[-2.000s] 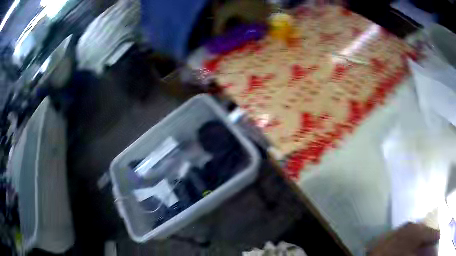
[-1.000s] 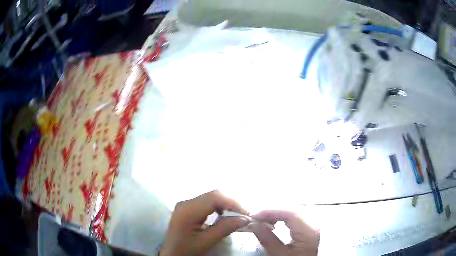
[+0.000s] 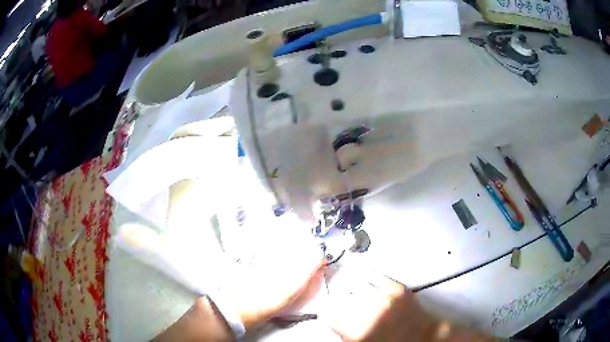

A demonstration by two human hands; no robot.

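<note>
My left hand (image 3: 284,299) reaches in from the bottom, its fingertips close beside the presser foot and needle area (image 3: 331,230). My right hand (image 3: 381,308) lies right of it on the bed. Lamp glare washes out both hands' fingers, so any small piece under them cannot be made out. White fabric pieces (image 3: 150,172) lie left of the off-white sewing machine head (image 3: 394,143). A thin dark object (image 3: 294,318) shows between the hands.
Blue-handled snips (image 3: 498,199) and a longer blue-ended tool (image 3: 542,217) lie right of the needle, near a grey metal plate (image 3: 463,214). A blue tube (image 3: 334,33) runs behind the head. The red-printed board (image 3: 73,247) is at left. A person in red (image 3: 70,50) is at upper left.
The view has swung right and closer to the machine head. My hands, which pinched a small white piece at the front edge, are now up by the presser foot.
</note>
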